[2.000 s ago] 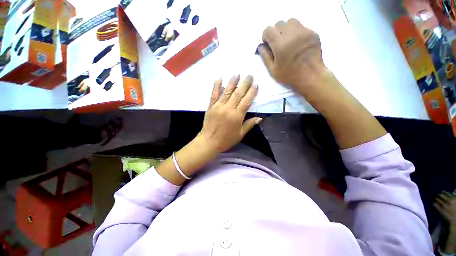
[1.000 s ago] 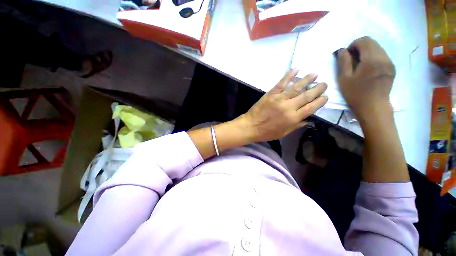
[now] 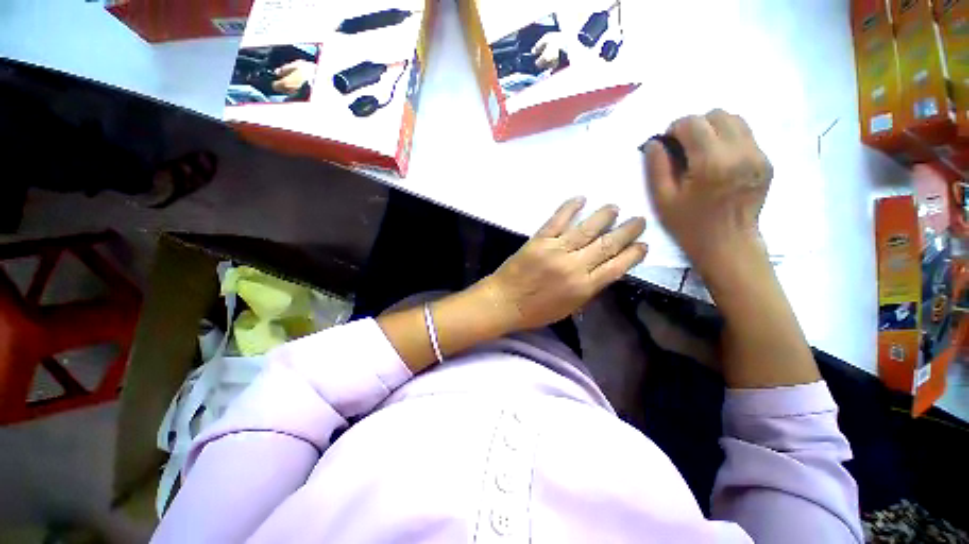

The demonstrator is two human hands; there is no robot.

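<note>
My right hand (image 3: 714, 175) is closed in a fist over the white table, around a small dark tool (image 3: 667, 147), probably a utility knife; most of it is hidden in the fist. My left hand (image 3: 568, 264) lies with spread fingers on thin white sheets at the table's front edge and holds nothing. The sheets' outlines are washed out by glare. A retail carton (image 3: 329, 80) with a white printed face and orange end lies left of my hands. A second carton (image 3: 553, 58) lies behind them.
Orange cartons (image 3: 903, 80) stand in rows at the right, with more (image 3: 898, 287) nearer the front. Another carton (image 3: 186, 16) is at the far left. On the floor at left are a red stool (image 3: 64, 329) and an open brown carton (image 3: 149, 372) holding yellow and white scraps.
The view has swung, so the table and cartons sit differently in the frame. My left hand stays flat at the table edge. My right fist still holds the dark tool.
</note>
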